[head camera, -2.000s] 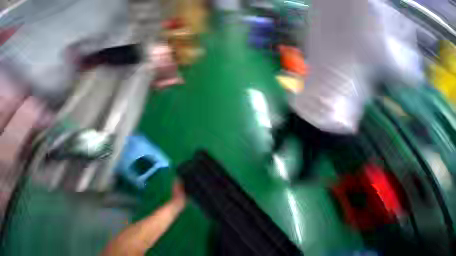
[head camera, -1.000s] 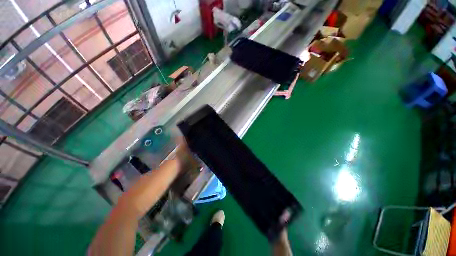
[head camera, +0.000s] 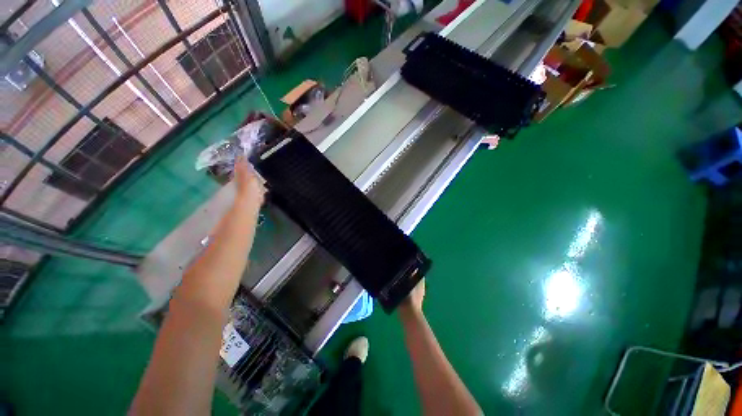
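Note:
A long black ribbed rack (head camera: 338, 215) lies slantwise across the conveyor line, held at both ends. My left hand (head camera: 250, 183) grips its upper left end; the fingers are partly hidden by the rack. My right hand (head camera: 413, 296) grips its lower right end, with most fingers hidden behind it. Whether the rack touches the conveyor (head camera: 382, 154) cannot be told. A second black ribbed rack (head camera: 472, 81) lies across the conveyor farther up.
Clear crumpled wrap (head camera: 232, 150) and an open carton lie left of the conveyor. Cardboard boxes (head camera: 582, 73) stand at its far right. A metal rack-like object (head camera: 268, 366) is below left. A blue stool (head camera: 716, 154) and a metal-framed chair are at right.
The held rack has moved up and left, over the conveyor. My right hand and forearm now show more fully. The view has shifted, and the second rack appears farther right.

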